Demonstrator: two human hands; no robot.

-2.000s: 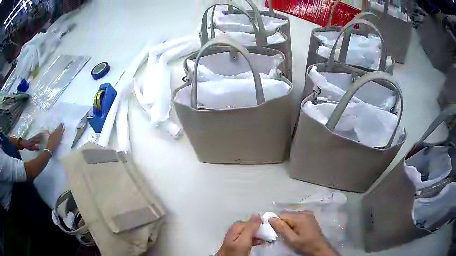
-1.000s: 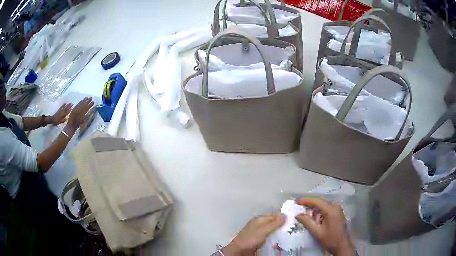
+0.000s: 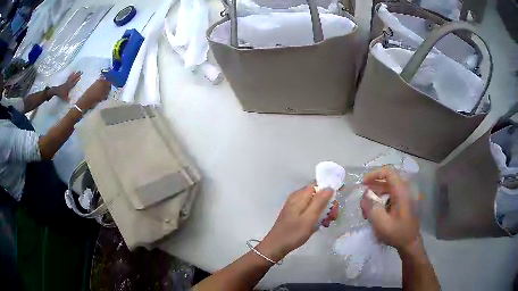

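A white foam protector (image 3: 330, 175) with a rounded end stands up out of my left hand (image 3: 305, 215), pinched between thumb and fingers. My right hand (image 3: 392, 211) is to its right, fingers curled, with a small pale piece at the fingertips; whether it is part of a protector or the bag is unclear. A clear polybag (image 3: 369, 227) with white pieces inside lies on the table under and between my hands. Both hands are bare.
Stuffed taupe totes stand behind my hands (image 3: 289, 79) and at right (image 3: 420, 102); another leans at far right (image 3: 468, 193). A folded beige fabric bag (image 3: 142, 165) lies at left. A blue tape dispenser (image 3: 124, 59), tape roll (image 3: 125, 15) and another person's arms (image 3: 62, 133) are upper left.
The view has tilted down, so the totes sit higher in the picture. My hands have moved apart; the protector is now in my left hand alone. The other person's hand has reached the tape dispenser.
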